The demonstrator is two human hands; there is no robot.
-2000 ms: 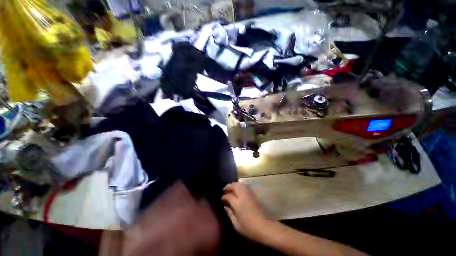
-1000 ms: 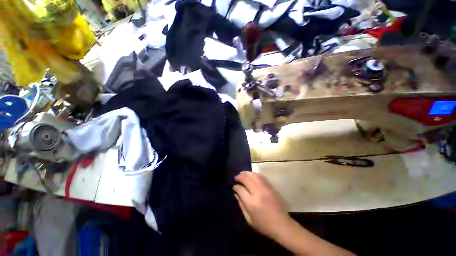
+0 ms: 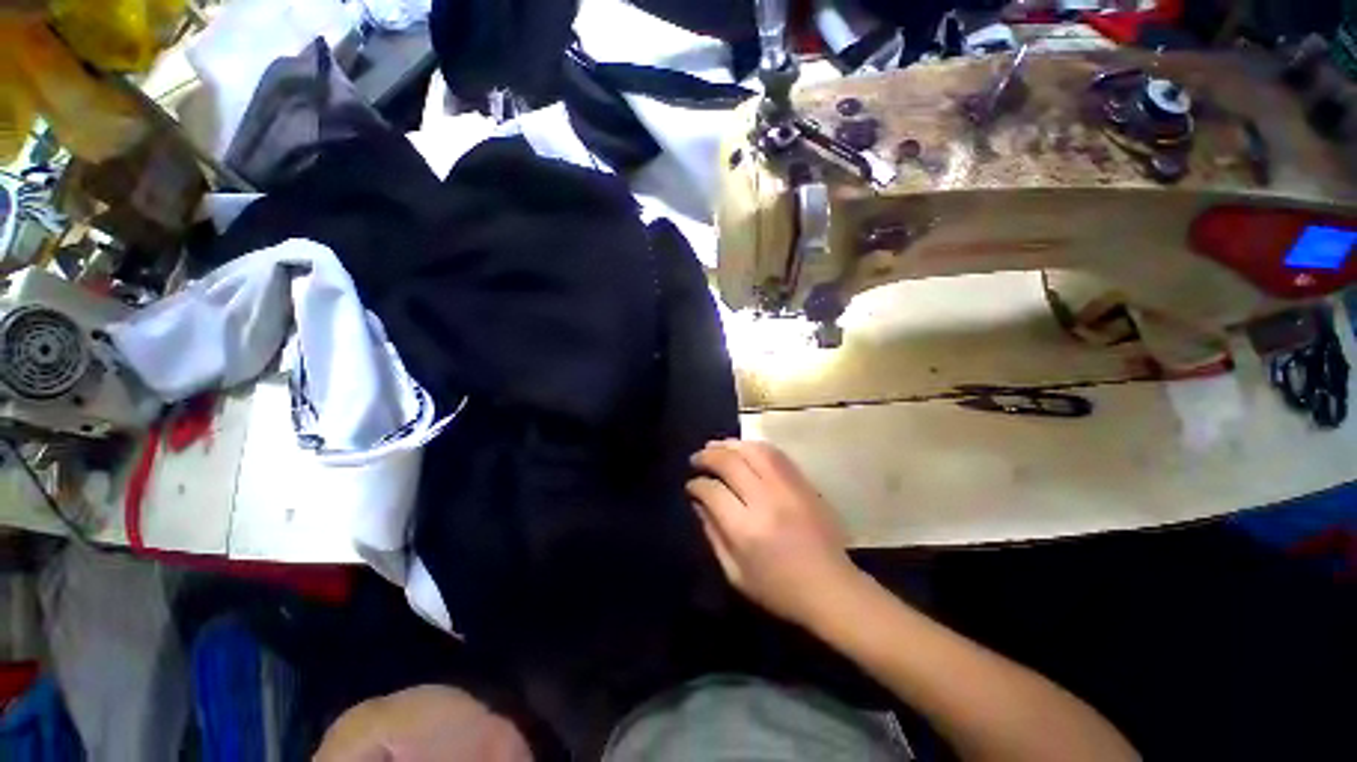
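The black garment piece (image 3: pixel 551 343) lies limp over the table left of the needle and hangs over the front edge. A pale grey and white panelled piece (image 3: pixel 357 387) lies against its left side. My right hand (image 3: pixel 774 529) is at the garment's right edge, below the needle area, fingers curled onto the cloth. A rounded skin-toned shape at the bottom edge is cut off; I cannot tell if it is my left hand. The presser foot area (image 3: pixel 826 328) is brightly lit and its contact with cloth is unclear.
The lockstitch machine (image 3: pixel 1012 164) stands at right, with thread snips (image 3: pixel 1027 402) on its bed and black looped handles (image 3: pixel 1310 372) at far right. A second machine (image 3: pixel 52 350) and red strip (image 3: pixel 142 484) are at left. A yellow plastic bag (image 3: pixel 112 30) hangs upper left.
The view has tilted down and steadied. The blurred arm-like shape over the cloth at lower left is gone. My right hand stays at the garment's right edge.
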